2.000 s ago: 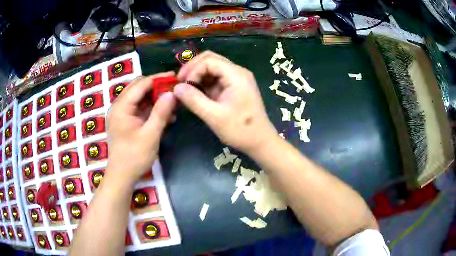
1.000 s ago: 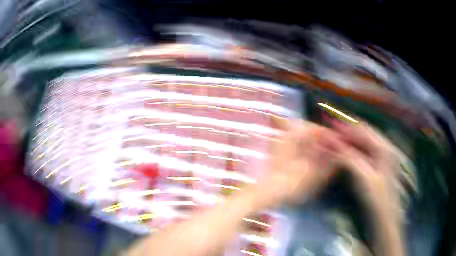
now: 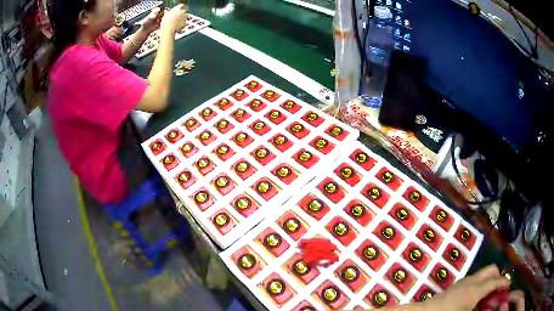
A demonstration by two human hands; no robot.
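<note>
My left hand (image 3: 477,287) is at the bottom right corner, cut off by the lower edge, with its fingers bent around a red module (image 3: 495,300). A small part of what looks like my right hand (image 3: 516,300) shows beside it, mostly out of the picture. A gold-centred module (image 3: 506,276) lies just beyond my fingertips. Two white foam trays, the near one (image 3: 478,242) and the far one (image 3: 348,140), hold red modules in their cells. A red bundle (image 3: 318,251) lies over cells of the near tray.
A person in a pink shirt (image 3: 91,100) sits at the upper left by a blue stool (image 3: 146,222), hands raised near another tray (image 3: 197,23). Pale pieces (image 3: 184,66) lie on the green mat there. A dark monitor (image 3: 468,73), cables and scanners line the right side.
The view has swung left. My hands have shifted from the centre to the bottom right corner. Both trays, the neighbouring person and the monitor now show; the cardboard box is out of view.
</note>
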